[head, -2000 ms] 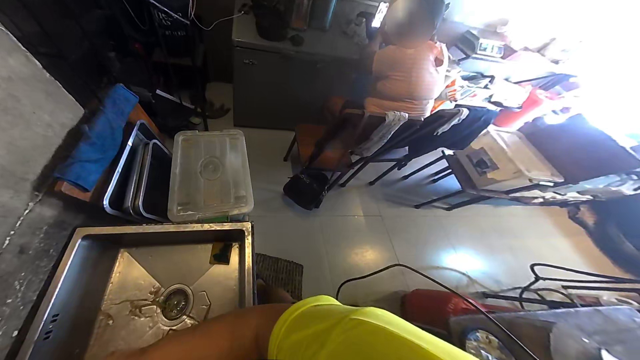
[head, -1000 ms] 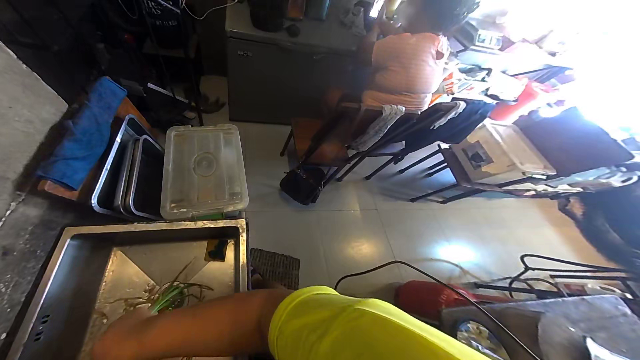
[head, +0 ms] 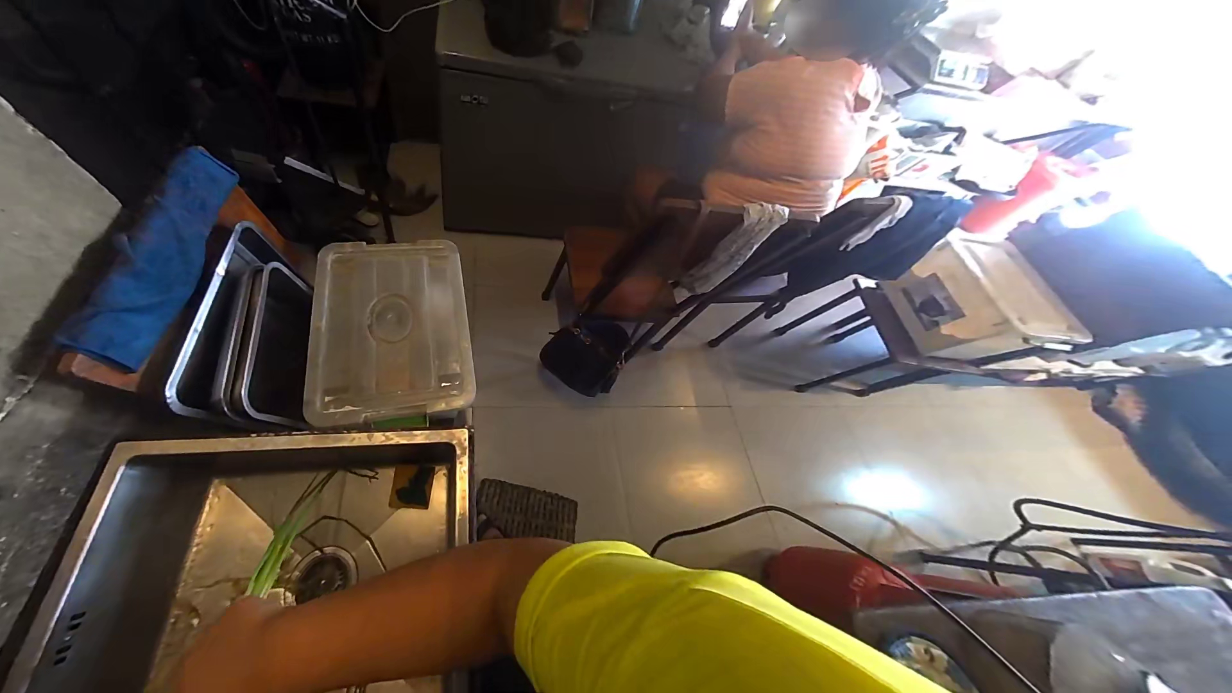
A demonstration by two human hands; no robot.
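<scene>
My right hand is low in the steel sink at the lower left, at the end of a bare forearm with a yellow sleeve. It is closed around the pale lower end of a bunch of long green stalks, which look like spring onions. Their tips lean up and to the right, left of the round drain. My fingers are partly hidden by the back of the hand and cut by the frame edge. My left hand is out of view.
Beyond the sink stand a clear lidded plastic box, metal trays and a blue cloth. A person sits by chairs, with a black bag on the floor. A dark cable curves at the lower right.
My right forearm has reached into the sink. The green stalks, loosely bunched over the drain one second ago, now stretch out straight from my hand.
</scene>
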